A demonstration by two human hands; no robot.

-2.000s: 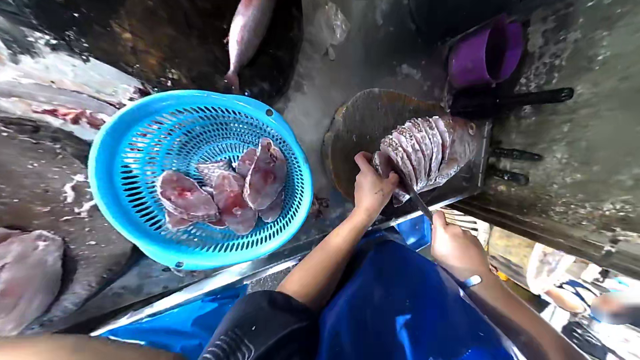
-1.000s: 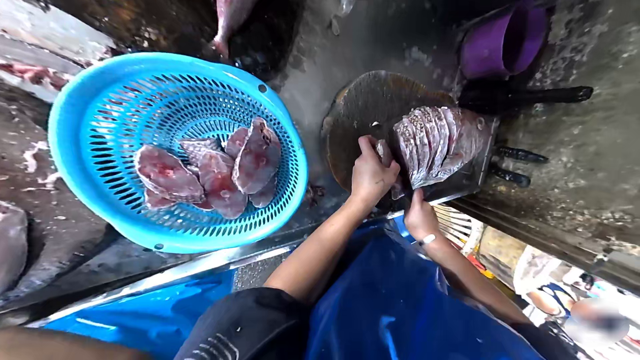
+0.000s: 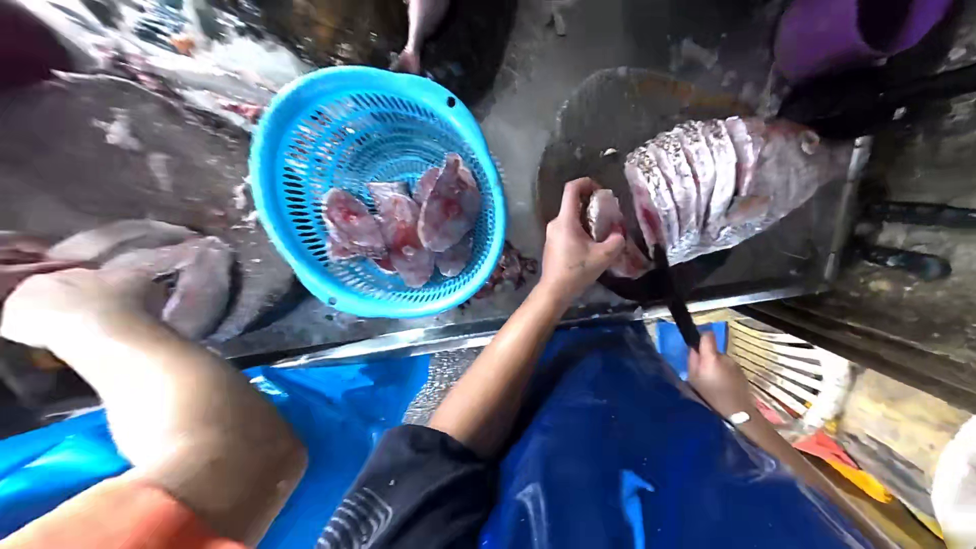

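Observation:
My left hand (image 3: 576,248) grips a cut fish slice (image 3: 610,225) over the round chopping board (image 3: 591,145), beside the cut end of a large fish. My right hand (image 3: 717,375) is shut on the handle of a knife (image 3: 677,301); its blade reaches up to the lower edge of the fish at the cut end. The fish (image 3: 774,164) lies across the board with its head to the right, its body scored into several slices that stand close together. Left of my hands, a blue plastic basket (image 3: 488,286) holds several fish slices (image 3: 450,206).
At the left a co-worker's hand (image 3: 76,301) is on fish pieces (image 3: 202,286) on another board. A purple container (image 3: 816,38) and dark-handled tools (image 3: 907,261) are at the right. The metal counter edge (image 3: 412,339) runs in front of me. A whole fish's tail (image 3: 410,59) shows at the top.
My left hand now holds a slice apart from the fish, left of its cut end. My right hand has drawn down from the fish. A co-worker's arm has come into view at the left.

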